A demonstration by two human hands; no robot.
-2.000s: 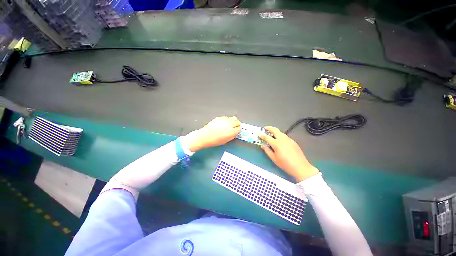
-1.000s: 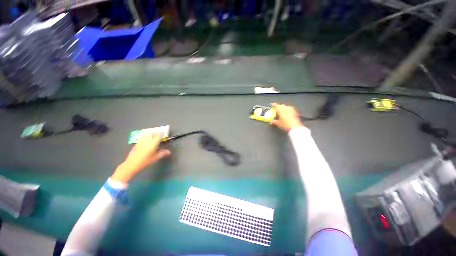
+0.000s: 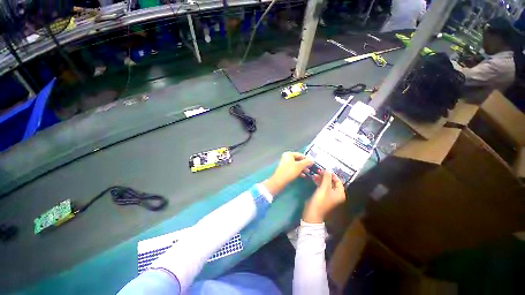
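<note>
My left hand [image 3: 292, 168] and my right hand [image 3: 325, 193] are close together at the near end of the benchtop machine [image 3: 339, 145], which has a pale top with fittings. Their fingertips are pinched at its edge; what is between them is too small to make out. The white pad sheet [image 3: 151, 252] lies on the green ledge, partly covered by my left forearm. A circuit board [image 3: 210, 159] lies component side up on the belt, its black cord running away from me. Another board [image 3: 54, 216] lies green side up at the lower left with its looped cord [image 3: 138, 199].
A third yellow board [image 3: 294, 90] lies farther up the belt [image 3: 144, 155]. Open brown cartons [image 3: 437, 190] stand at the right. A metal post [image 3: 414, 52] rises behind the machine. A person [image 3: 499, 55] sits at upper right. A blue bin [image 3: 29, 118] is at far left.
The view has swung right. My left hand has let go of the green board and my right hand has left the yellow board. Both hands have moved together to the machine.
</note>
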